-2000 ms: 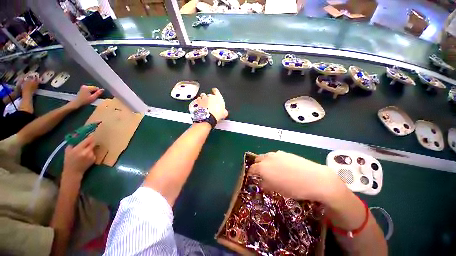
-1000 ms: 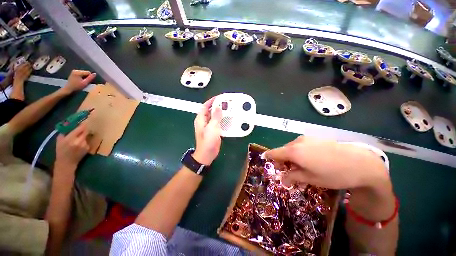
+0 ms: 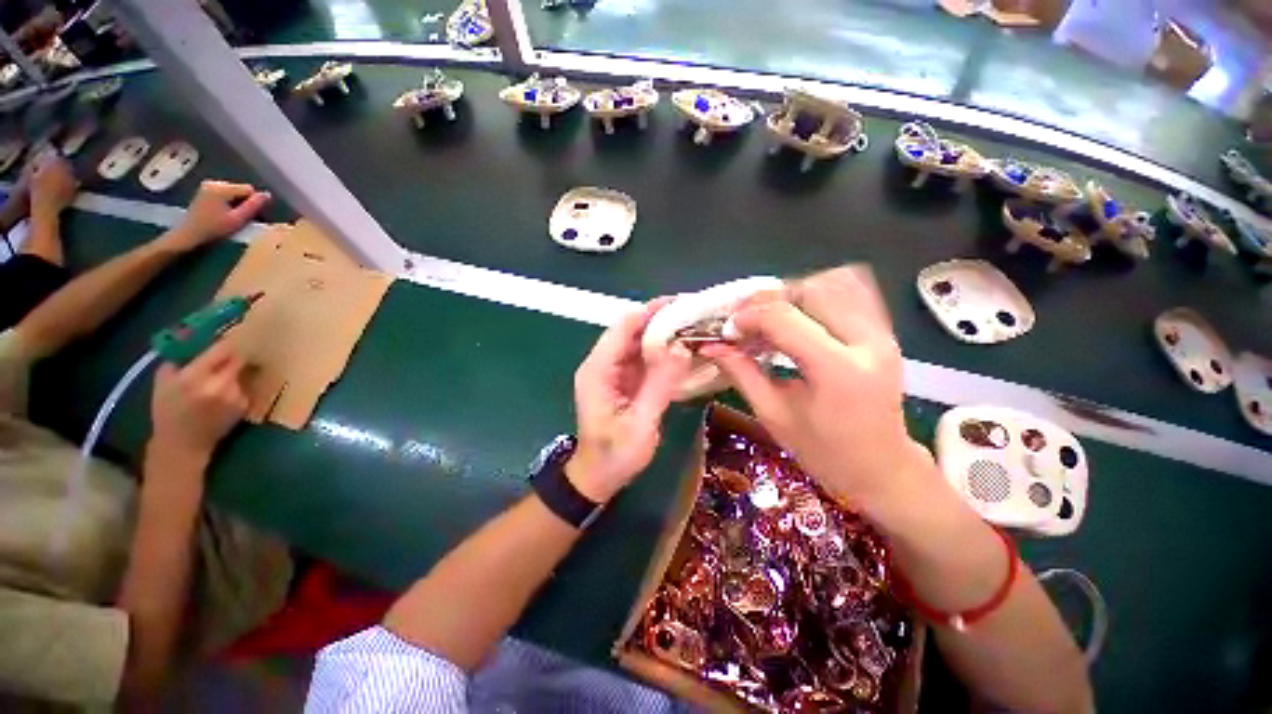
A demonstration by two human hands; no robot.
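A white front cover [image 3: 725, 297] is tilted in my left hand [image 3: 624, 398], above the bench edge. My right hand [image 3: 823, 370] is at the cover's near side, its thumb and fingertips on a small shiny trim piece [image 3: 702, 336] against the cover. My fingers hide most of the piece and the cover's face. The open cardboard parts box [image 3: 667, 551] full of reddish-copper trim pieces stands just below my hands. A reference cover [image 3: 1011, 472] lies right of the box, grille and holes facing up.
Beyond the pale rail [image 3: 519, 293], the green conveyor belt carries bare covers [image 3: 593, 219] and wired subassemblies [image 3: 816, 126]. At left, a neighbour's hand holds a green glue gun [image 3: 202, 328] beside a cardboard mat [image 3: 314, 321] and slanting post [image 3: 258, 140]. A clear loop [image 3: 1095, 614] lies at right.
My left hand reached to the belt, then brought a cover back over the bench. My right hand has left the parts box and come up to the cover with a trim piece. Belt items have shifted right.
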